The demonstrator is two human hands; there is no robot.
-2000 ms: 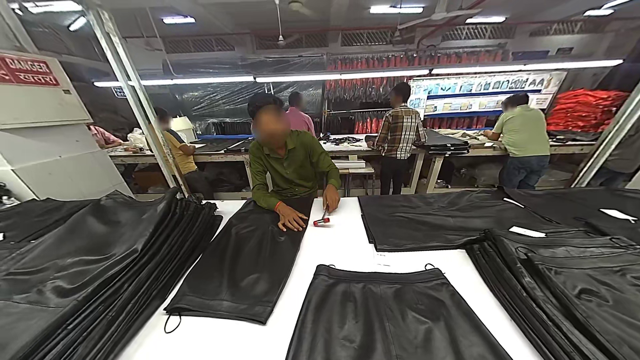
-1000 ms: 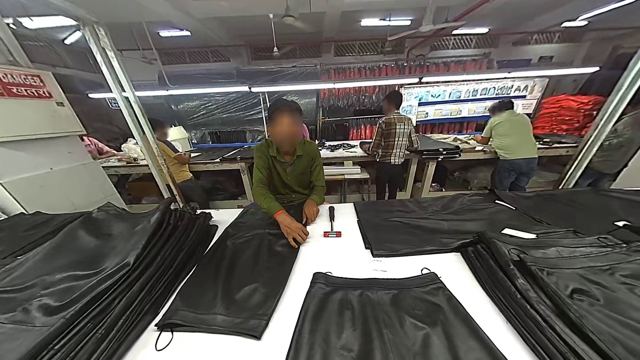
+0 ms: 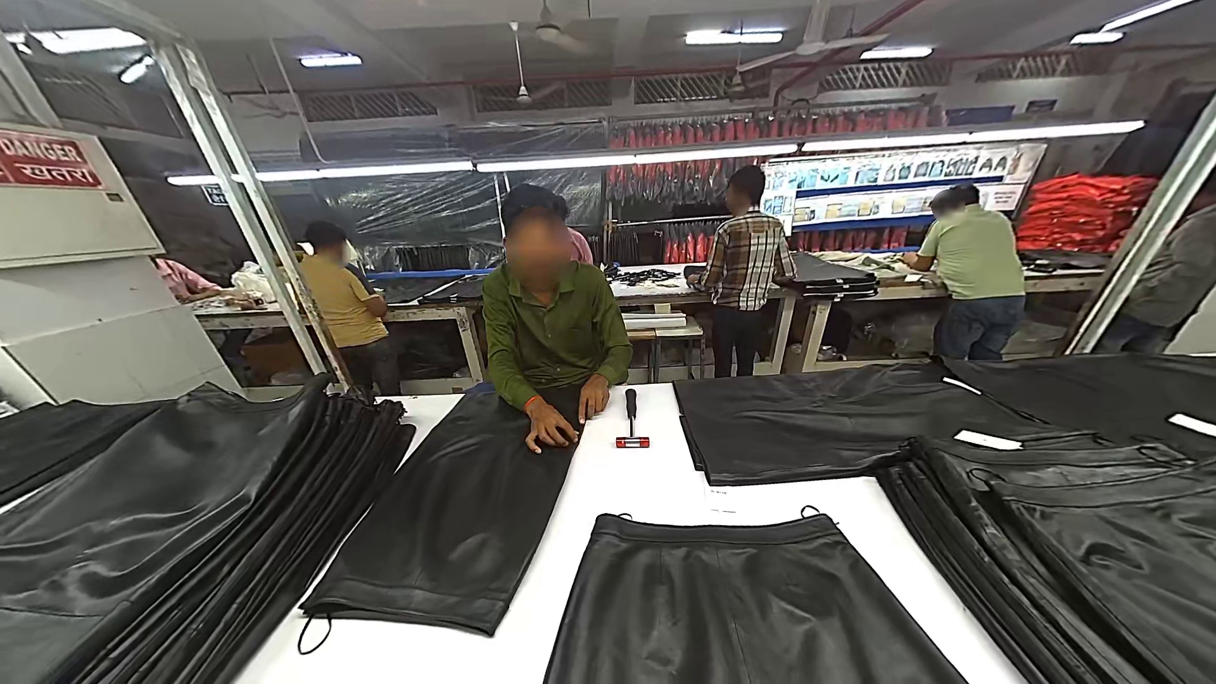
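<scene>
Neither my left hand nor my right hand shows in the head view. Nearest to me on the white table (image 3: 627, 513) lies a black leather skirt (image 3: 741, 598), its waistband away from me and a thin loop at each end of it. Left of it another black leather skirt (image 3: 456, 513) lies flat, with a loop at its near left corner. A co-worker across the table rests both hands (image 3: 553, 425) on its far part. Beside those hands lies a small mallet (image 3: 632, 442) with a red-ended head and a dark handle.
Stacks of black leather garments stand at the left (image 3: 190, 532) and right (image 3: 1121, 532). More black garments (image 3: 817, 418) lie at the far right, some with white tags (image 3: 988, 440). Slanted metal posts (image 3: 249, 199) rise on both sides. Several people work at benches behind.
The co-worker had the mallet in one hand two seconds ago; it was let go and lies on the table. Both of the co-worker's hands are now on the skirt's edge.
</scene>
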